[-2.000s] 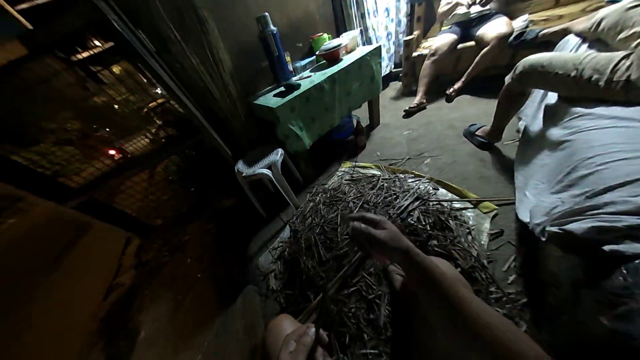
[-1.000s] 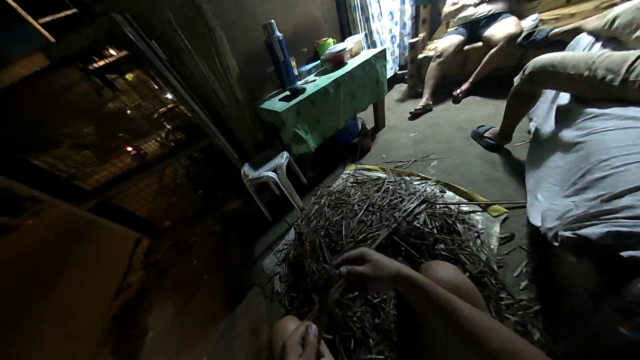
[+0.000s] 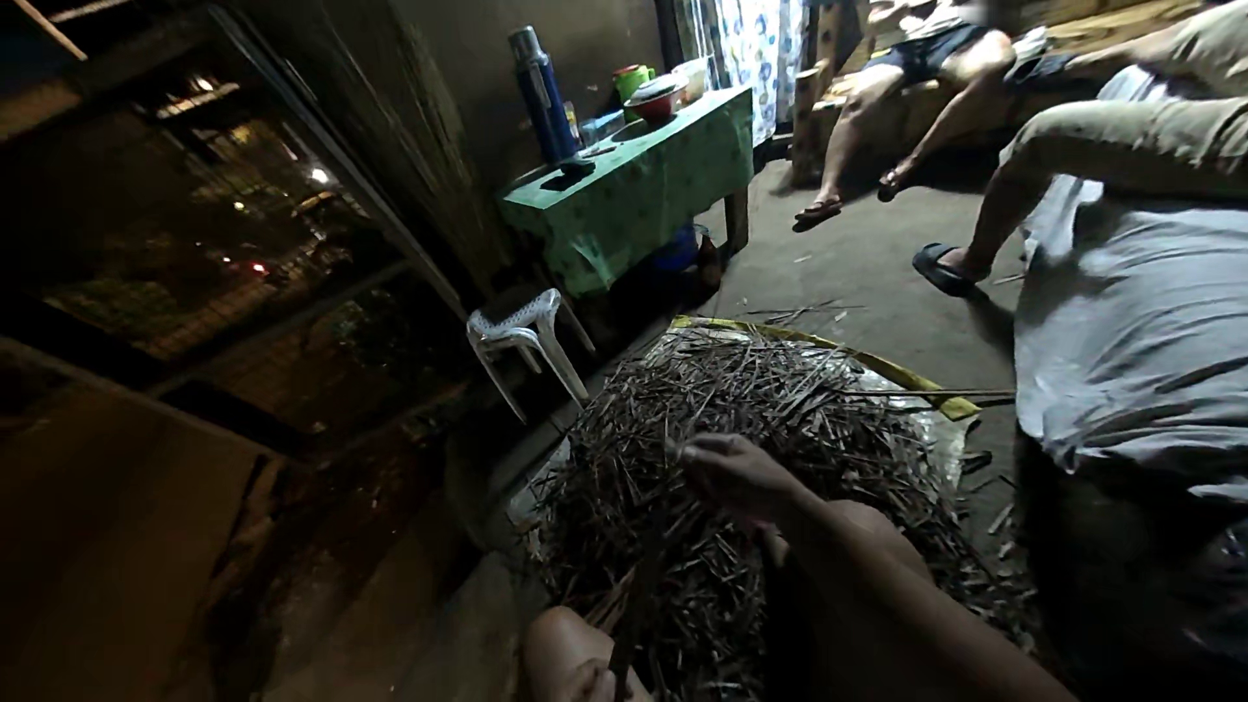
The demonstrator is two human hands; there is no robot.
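Observation:
A wide heap of dry brown stalks or pods lies on a pale sheet with a yellow edge, in front of my knees. My right hand is over the middle of the heap, its fingertips pinched together; whether something thin is between them is too dim to tell. At the bottom edge, beside my bare knee, my left hand is closed on a dark strip or stalk that slants up toward the heap. Part of the left hand is cut off by the frame.
Beyond the heap stand a white plastic stool and a table with a green cloth, bearing a blue thermos and bowls. Two seated people's legs are at the upper right, near a grey cloth-covered surface. A dark barred opening is at left.
My right hand has moved away from my left hand, up over the heap, since one second ago. My left hand has stayed low by my knee.

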